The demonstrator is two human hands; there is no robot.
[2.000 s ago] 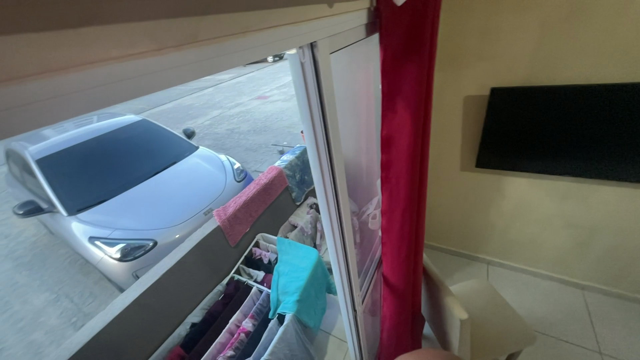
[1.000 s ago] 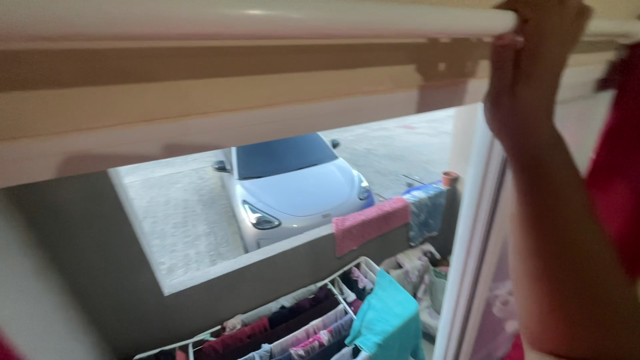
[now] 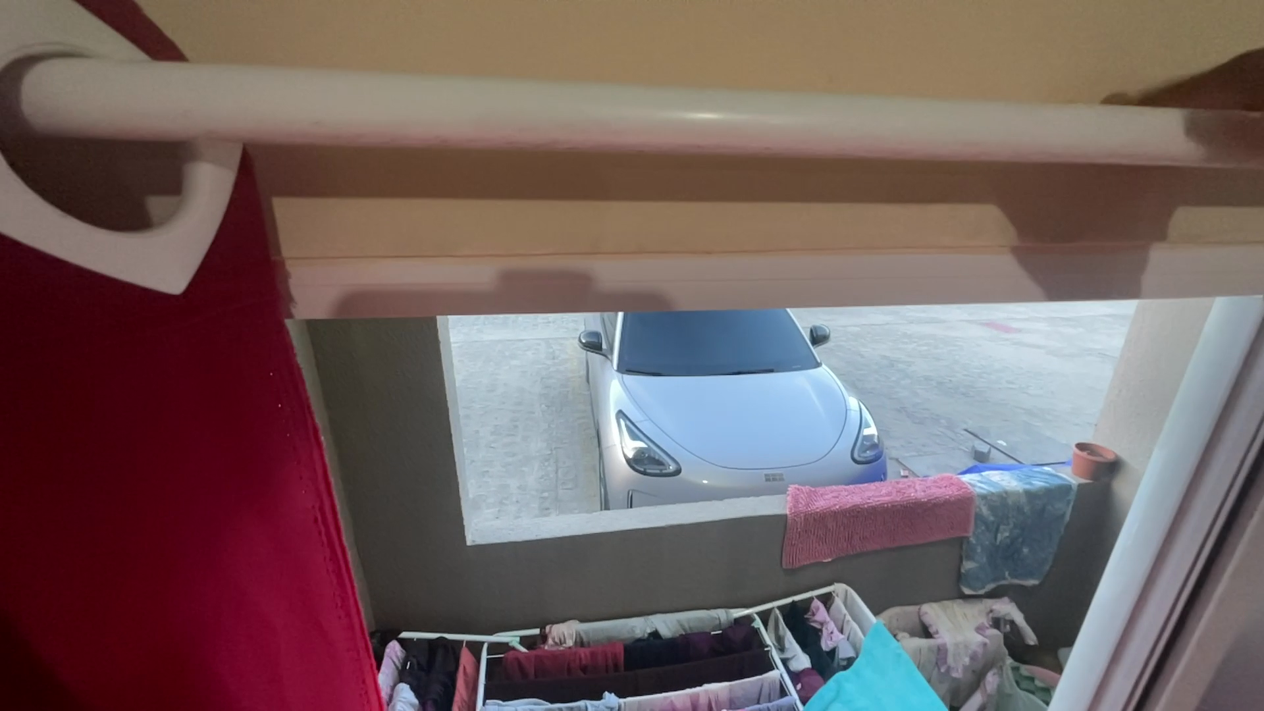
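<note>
A white curtain rod runs across the top of the head view. At the upper right edge, part of my right hand is against the rod; most of the hand lies outside the frame. My left hand is not in view. On the left, a red curtain hangs from the rod by a large pale curtain ring, through which the rod passes. Behind the rod are a beige wall and the upper window frame.
Beyond the window stand a drying rack with clothes, a turquoise cloth and a low wall. A pink mat, a blue patterned cloth and a terracotta pot are on the wall. A white car is parked outside.
The view has swung left, bringing the red curtain and its ring into sight on the left. My right hand, seen around the rod one second ago, now shows only at the right edge.
</note>
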